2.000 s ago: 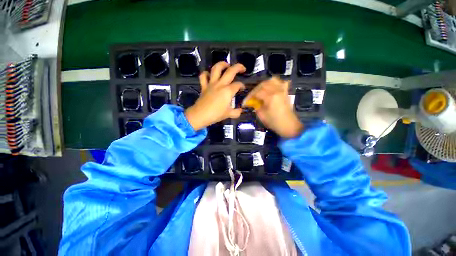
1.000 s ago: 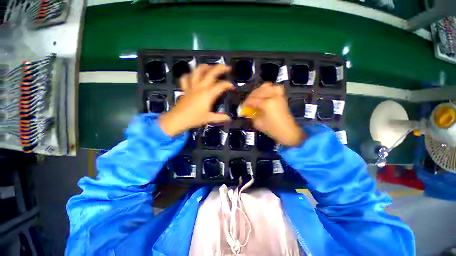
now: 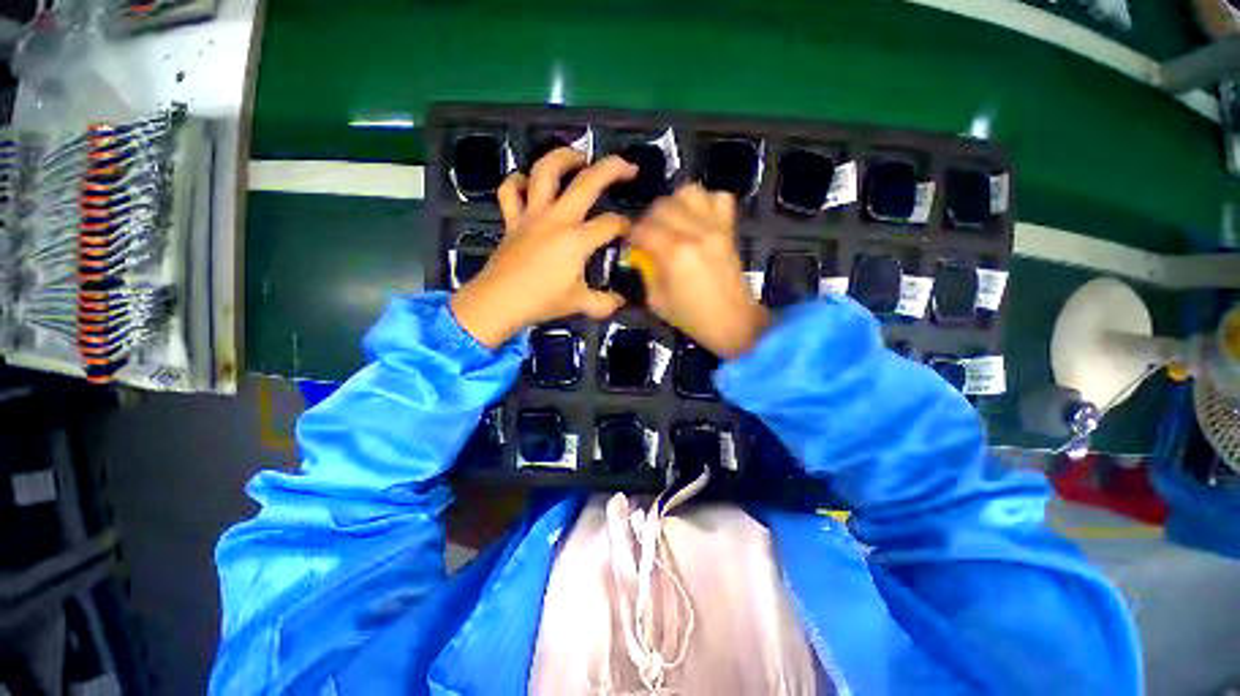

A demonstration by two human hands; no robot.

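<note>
A black foam tray lies on the green bench, with glossy black square display modules in its pockets and white printed tabs beside them. My left hand rests over the tray's left half, thumb and fingers spread around a module in the second row. My right hand meets it from the right, fingers curled on a small yellow-orange tool at that module. The fingers hide most of the tool and part of the module; its exact contact cannot be seen.
Pale trays with cable assemblies stand at the left. A white disc and a fan are at the right, with a small clear bottle by the disc. Pale rails run along the green bench.
The view has shifted, so the tray sits further right in the picture. Both hands are now over a module further left in the second row, and the yellow-orange tool has moved left with my right hand.
</note>
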